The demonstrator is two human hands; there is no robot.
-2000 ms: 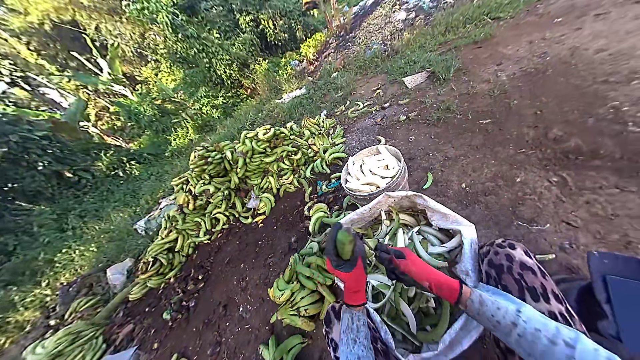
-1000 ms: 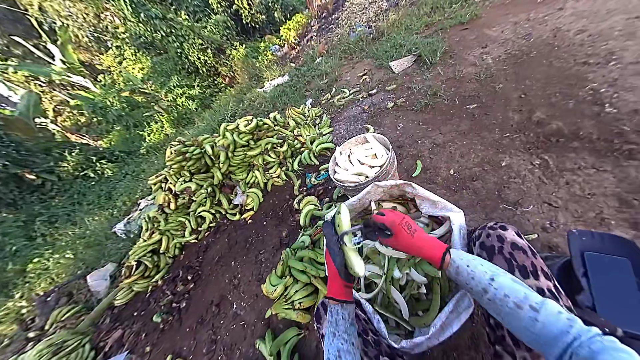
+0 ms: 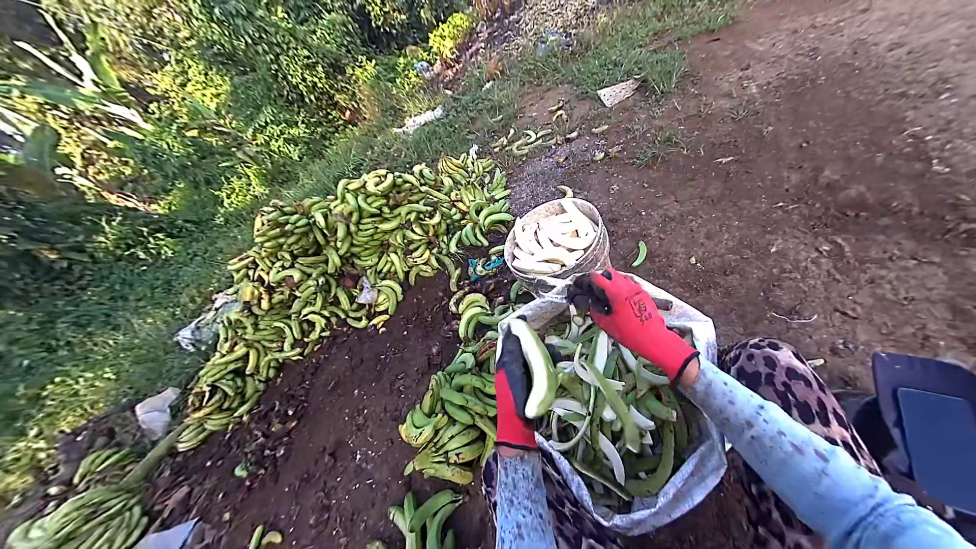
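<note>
My left hand (image 3: pixel 517 389), in a red and black glove, holds a partly peeled green plantain (image 3: pixel 538 369) over the left side of a white woven sack (image 3: pixel 705 469). My right hand (image 3: pixel 629 313), gloved the same, is raised over the sack's far rim with its fingers curled; a dark thin thing, perhaps a knife (image 3: pixel 662 304), shows beside it, its hold partly hidden. Green and white peels (image 3: pixel 610 412) fill the sack. Just beyond stands a round bucket (image 3: pixel 602 252) of pale peeled plantains (image 3: pixel 553 240).
A long heap of green plantains (image 3: pixel 358 236) lies at the left, with more bunches (image 3: pixel 454 419) against the sack. A loose plantain (image 3: pixel 640 253) lies right of the bucket. A dark object with a flat panel (image 3: pixel 938 435) stands at the right. Bushes border the dirt ground.
The plantain in my left hand was whole-skinned green two seconds ago and now shows pale stripped flesh. My right hand has moved away from the plantain, towards the bucket.
</note>
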